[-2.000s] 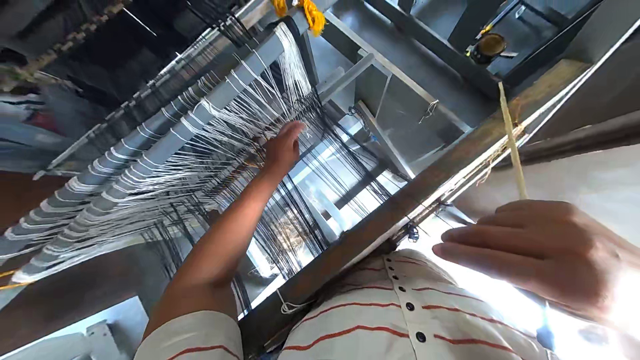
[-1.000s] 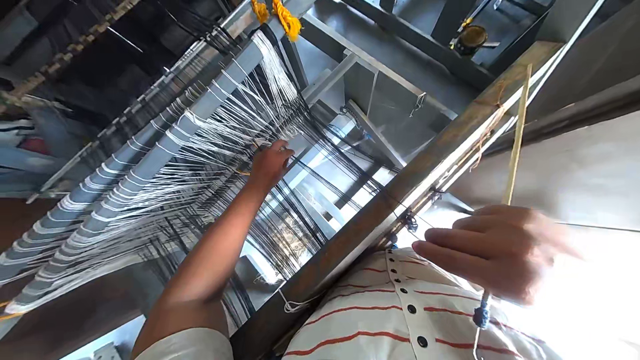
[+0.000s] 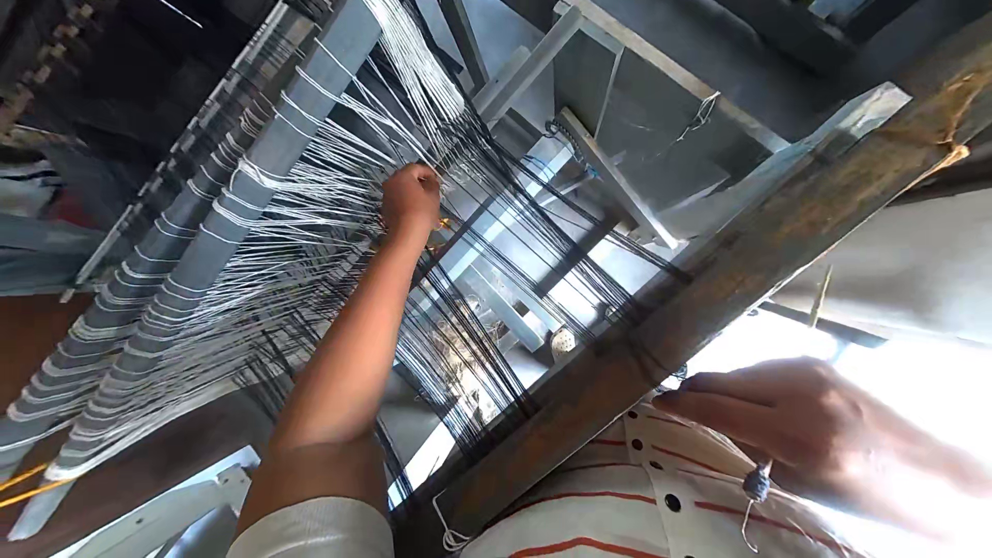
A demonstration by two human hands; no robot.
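My left hand [image 3: 411,203] reaches in among the threads of a loom, its fingers curled together; whether they pinch a thread cannot be told. White cord heddles [image 3: 302,209] run from a corded grey heddle bar [image 3: 263,155] on the left towards this hand. Black warp threads [image 3: 473,325] stretch from there down to a worn wooden beam [image 3: 744,263]. Near that beam's lower edge, my right hand [image 3: 783,418] has its thumb and finger close together at a dark bit of thread. Below it hangs a knotted cord end [image 3: 756,482], and a thin stick [image 3: 820,298] shows behind it.
Grey wooden frame bars [image 3: 620,178] of the loom cross at the upper right, one with a loose string tied on. Yellow cords [image 3: 35,480] lie at the far left. A white chair-like object [image 3: 194,504] stands at the lower left. The beam runs close to my striped shirt.
My right hand has moved to the beam's near edge; earlier the thin stick stood upright by its fingers. My left hand stays among the threads, its fingers now more curled.
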